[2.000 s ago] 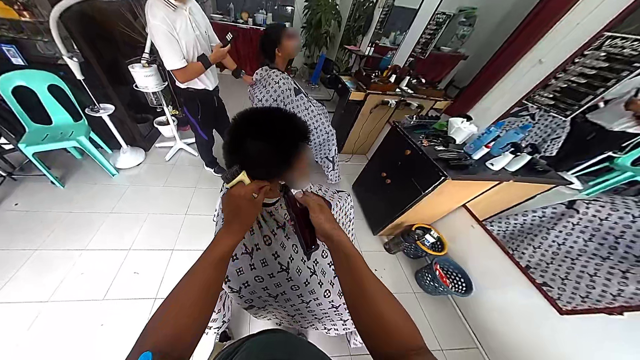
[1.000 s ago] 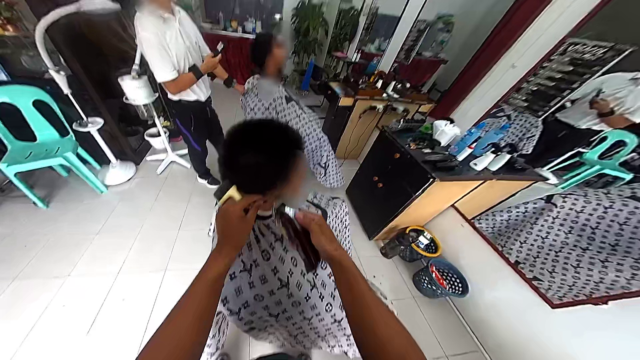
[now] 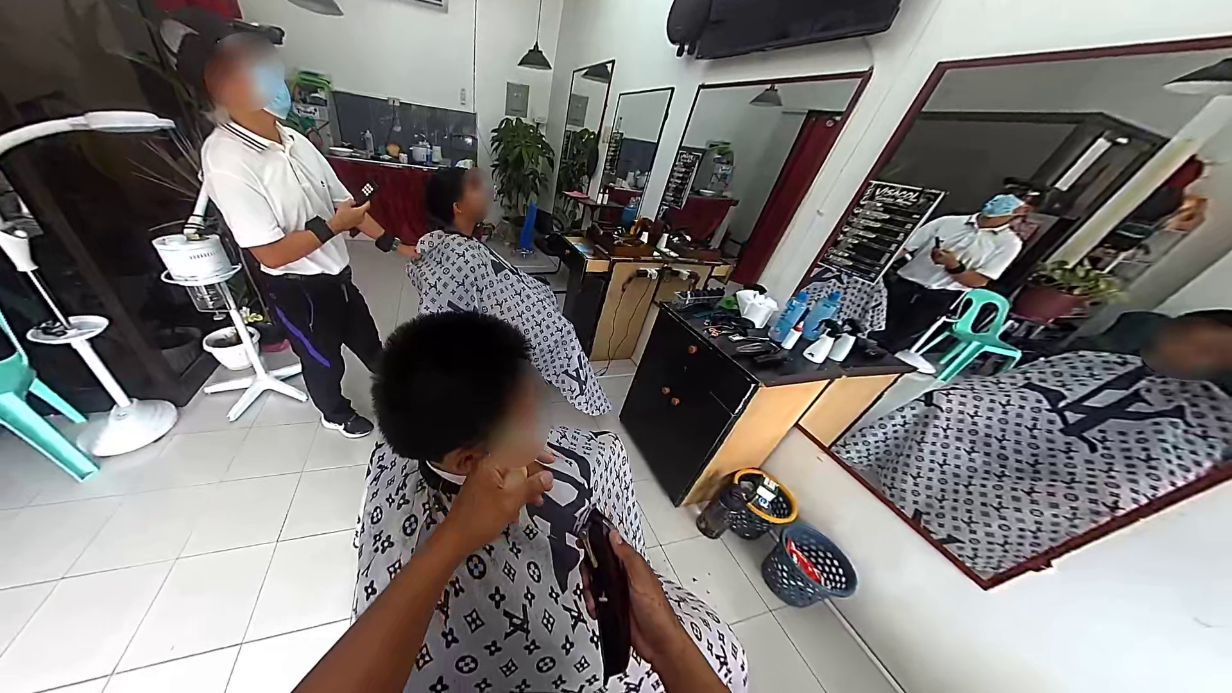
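Note:
A seated person with short black hair [image 3: 450,385] wears a white cape with a black monogram pattern [image 3: 481,616] and a light band at the neck. Close to this person's jaw is my left hand [image 3: 496,500], its fingers curled; whether anything is inside them cannot be seen. In my right hand [image 3: 647,602] is a dark red-brown hair clipper [image 3: 608,597], held in front of the cape at chest height, its head pointing up and away from the hair.
Ahead, a co-worker in a white shirt [image 3: 279,192] stands beside another caped person [image 3: 496,289]. At right are a black cabinet [image 3: 674,404] bearing spray bottles and tools, plastic baskets [image 3: 808,568] and a wall mirror [image 3: 1039,385]. Salon stands [image 3: 125,423] and a green chair [image 3: 24,395] are left.
The clipper has moved down and away from the neck area in my right hand. The yellow comb seen earlier at my left hand no longer shows. The view has tilted up.

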